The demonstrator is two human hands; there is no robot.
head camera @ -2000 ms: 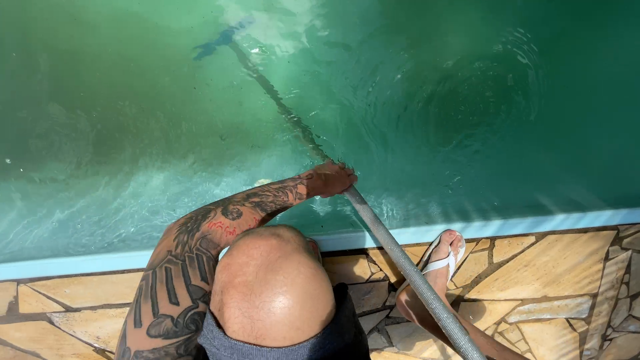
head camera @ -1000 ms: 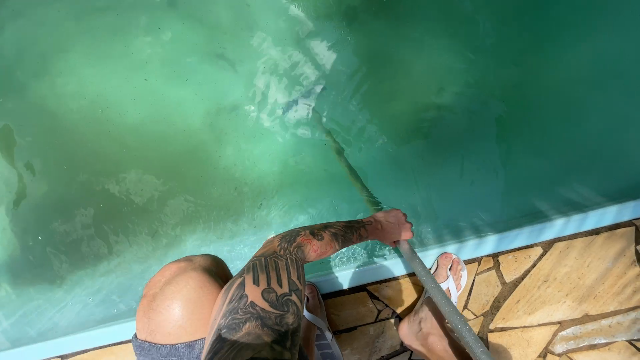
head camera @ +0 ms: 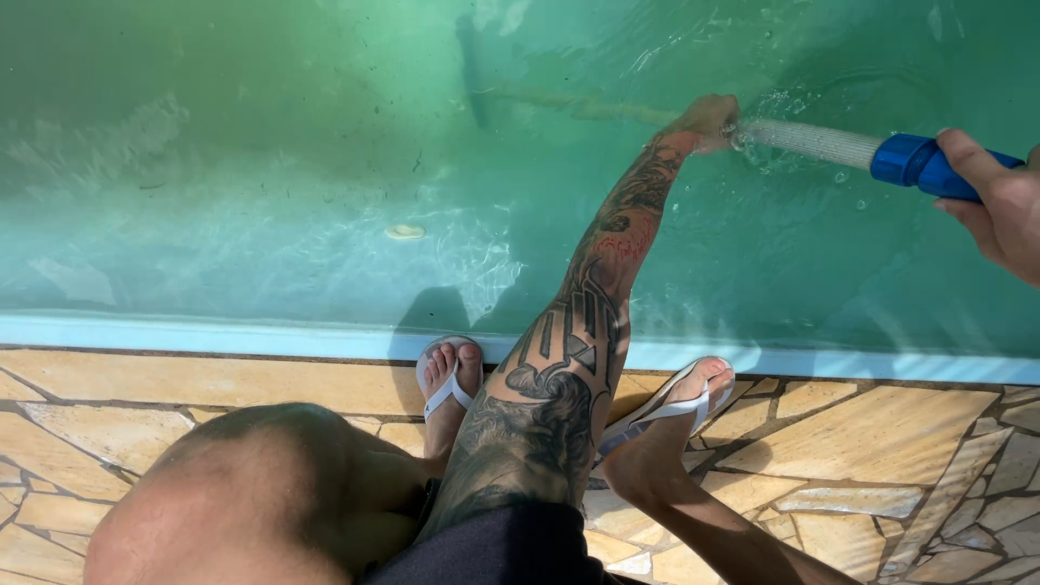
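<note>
A ribbed grey pole (head camera: pixel 812 142) lies nearly level over the pool water, its far part submerged and looking yellowish. My left hand (head camera: pixel 708 122), at the end of the tattooed arm, is closed around the pole at the water surface, with ripples and bubbles beside it. At the right edge my right hand (head camera: pixel 987 191) grips the blue plastic collar (head camera: pixel 906 161) of the pole; part of this hand is cut off by the frame. Under the water, at the pole's far end, a dark blurred crosswise head (head camera: pixel 471 73) shows.
Green, cloudy water (head camera: pixel 284 106) fills the pool. Its light-blue rim (head camera: pixel 203 335) meets irregular stone paving (head camera: pixel 861 435). My feet in white flip-flops (head camera: pixel 452 390) stand close to the rim, knees bent. A small pale oval thing (head camera: pixel 405 232) lies in the water near the rim.
The pole has swung from slanting across the rim to nearly level over the water. My left hand has moved farther out. My right hand and the blue collar have come into view.
</note>
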